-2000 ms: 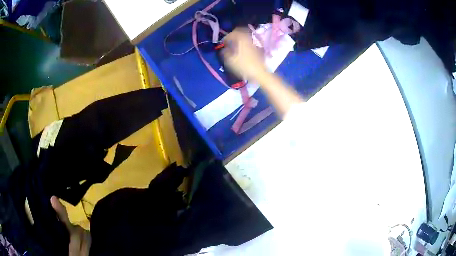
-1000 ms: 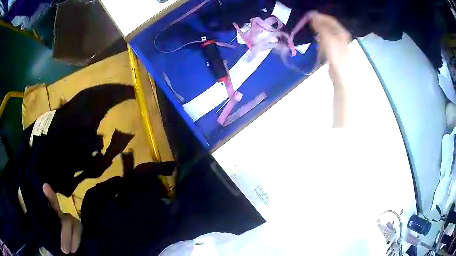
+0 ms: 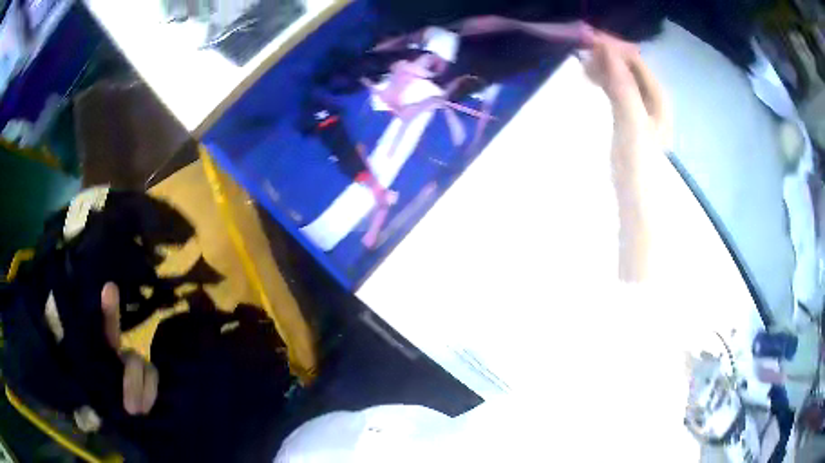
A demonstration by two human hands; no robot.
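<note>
My left hand (image 3: 131, 362) is at the lower left, on a dark bundle of cloth pieces (image 3: 109, 244) with pale tags; part of the hand is hidden by the cloth. My right hand (image 3: 617, 72) is raised at the upper right, beside the blue tray (image 3: 280, 194). Its fingers are closed on one end of a pink tie (image 3: 516, 27), which stretches left over the tray. More pink ties (image 3: 407, 90) lie tangled in the tray beside a white strip (image 3: 323, 224) and a black object with red ends (image 3: 339, 149).
The yellow trolley frame (image 3: 240, 235) with tan cloth lies under the bundle. The white tabletop (image 3: 507, 271) is right of the tray. Dark cloth is behind the tray. Machine parts (image 3: 715, 389) and a dark spool-like object (image 3: 775, 344) are at the lower right. A white sleeve is at the bottom.
My right hand has moved from inside the tray to its upper right, drawing out a pink tie. My left hand stays on the dark bundle, which looks more gathered. The view has shifted and blurred.
</note>
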